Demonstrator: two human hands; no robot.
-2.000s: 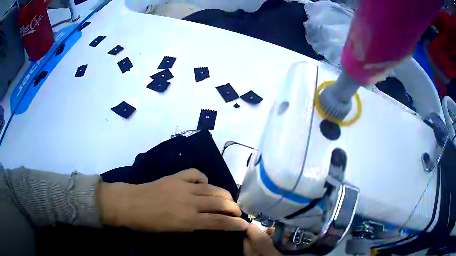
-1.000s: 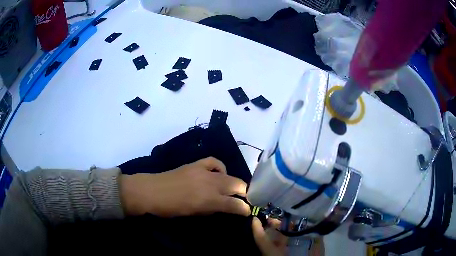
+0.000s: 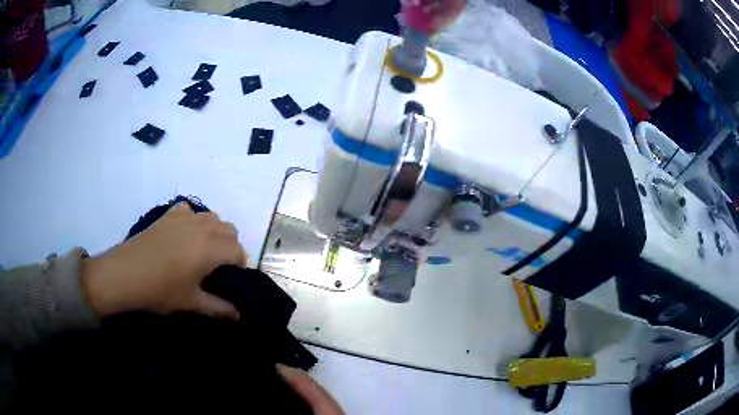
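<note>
The black garment piece (image 3: 162,361) lies bunched at the table's front left, off the needle area. My left hand (image 3: 166,263) is closed on its upper part. My right hand (image 3: 309,391) is cut off by the bottom edge; only a finger or two shows at the cloth's lower right edge, and its grip cannot be told. The sewing machine head (image 3: 454,138) stands to the right. The presser foot area (image 3: 350,237) and the shiny needle plate (image 3: 304,255) show with no cloth on them.
Several small black fabric patches (image 3: 260,141) lie scattered at the back left. Right of the needle are yellow thread snips (image 3: 531,306), black-handled shears (image 3: 554,344) and a yellow template (image 3: 551,370) across them. A dark flat rectangle (image 3: 679,379) is at the lower right.
Both hands have drawn the black cloth left and toward me, away from the needle. The view has shifted right, so the bed, snips, shears and template now show.
</note>
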